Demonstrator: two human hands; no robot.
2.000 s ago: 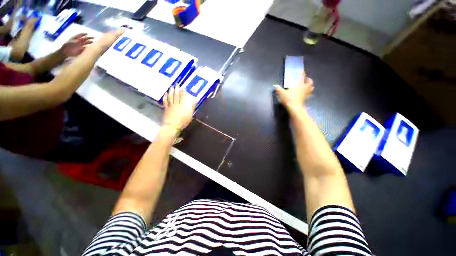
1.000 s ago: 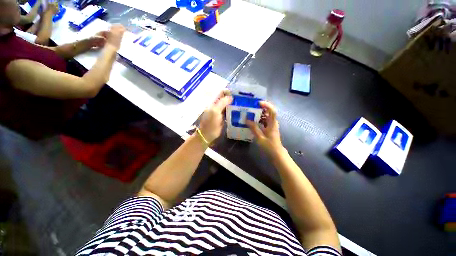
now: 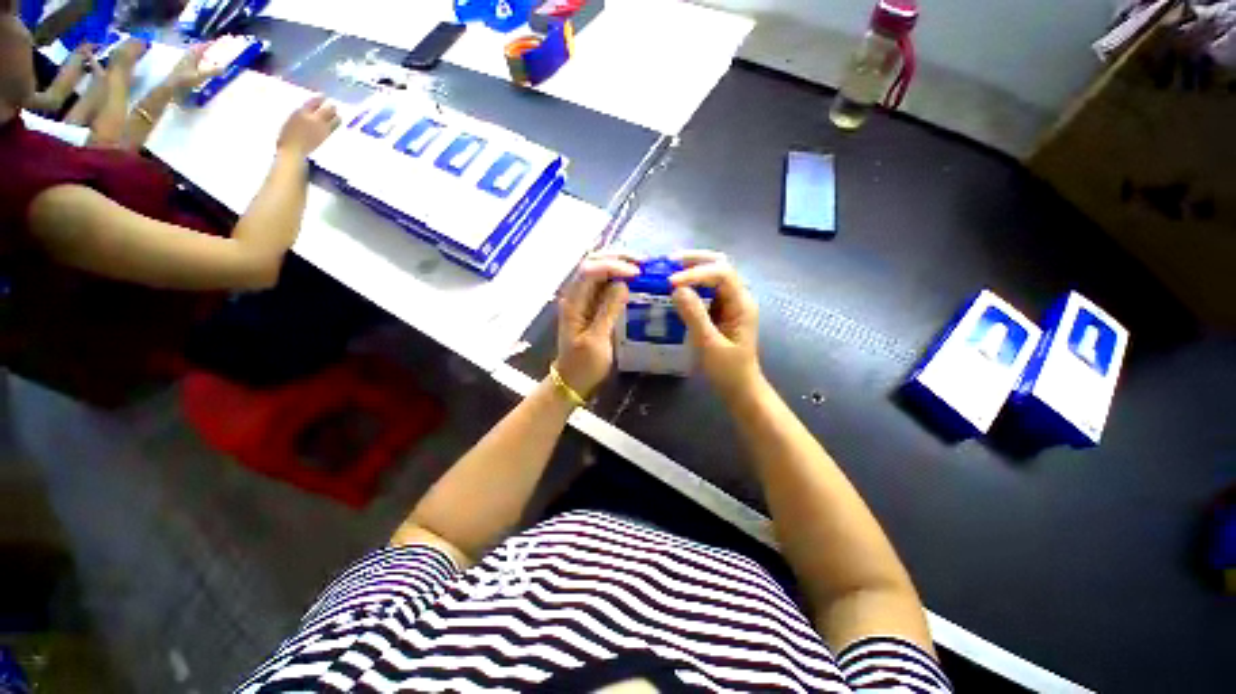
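A white and blue retail box [image 3: 656, 339] is held between both hands over the near part of the black table. My left hand [image 3: 588, 315] grips its left side, and my right hand [image 3: 721, 315] grips its right side. The fingers of both hands meet the blue flap at the box's far end, with both thumbs near it. The fingers partly hide the box's sides and top end.
Two finished retail boxes [image 3: 979, 363] stand at right on the black table [image 3: 840, 488]. A smartphone [image 3: 809, 193], bottle [image 3: 868, 68] and tape gun [image 3: 540, 52] lie or stand farther back. A box stack [image 3: 447, 176] is at left beside a person [image 3: 136, 224]. A red stool [image 3: 319, 420] is below.
My right hand left the smartphone and both hands took hold of a retail box. Over the last second, their fingers moved onto its far-end flap, which stood open and is now folded down.
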